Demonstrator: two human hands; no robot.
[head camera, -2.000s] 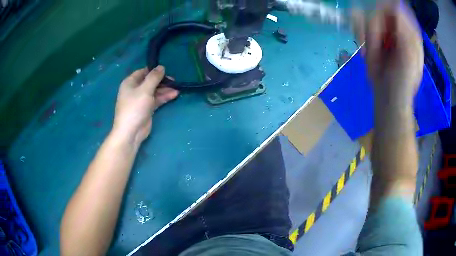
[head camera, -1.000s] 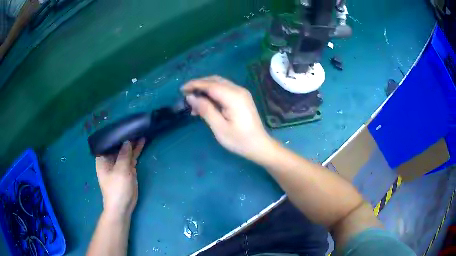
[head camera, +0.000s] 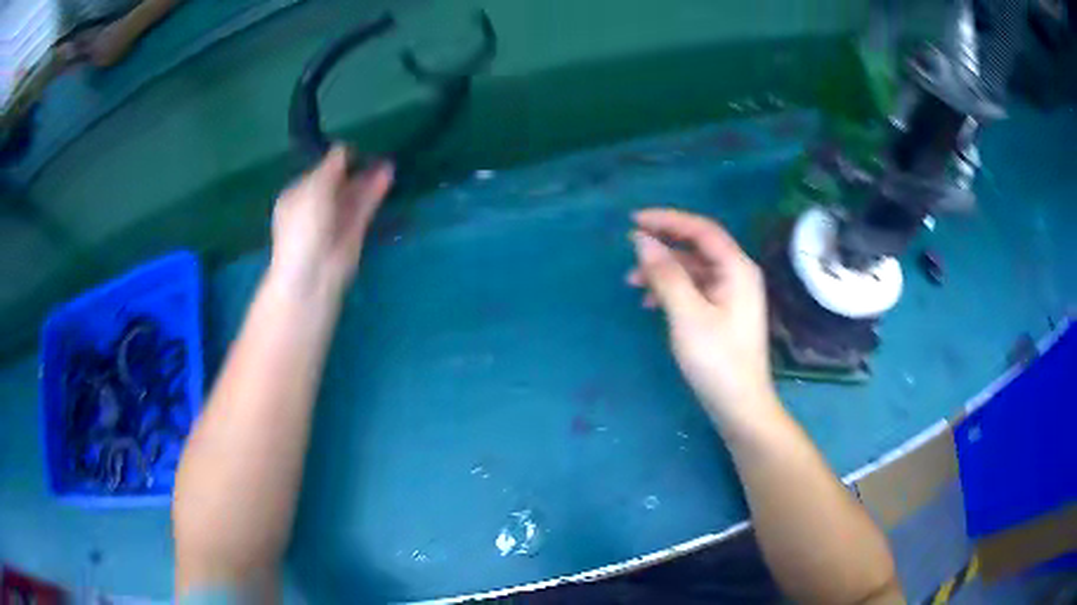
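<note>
The black headband (head camera: 309, 101) is a blurred C-shaped arc over the raised green strip at the upper left, its ends pointing away from me. A thinner black curved yoke (head camera: 482, 53) shows at its right end. My left hand (head camera: 325, 213) holds the headband at its near, middle part; the fingertips are blurred. My right hand (head camera: 703, 296) is in mid-bench, left of the press, fingers curled loosely apart, with nothing seen in it. The hand press (head camera: 921, 142) stands at the right with its white pad (head camera: 844, 266) under the ram.
A blue parts tray (head camera: 189, 319) with tangled black curved parts lies at the left. A small black part (head camera: 933, 266) lies beside the press. A large blue bin (head camera: 1022, 443) and brown cardboard (head camera: 915, 479) are beyond the pale bench edge. Part of another person's arm (head camera: 124, 30) shows at the upper left.
The headband has moved away from me to the raised strip with my left hand. My right hand has let go of it and moved right. The view has shifted left, showing the whole tray.
</note>
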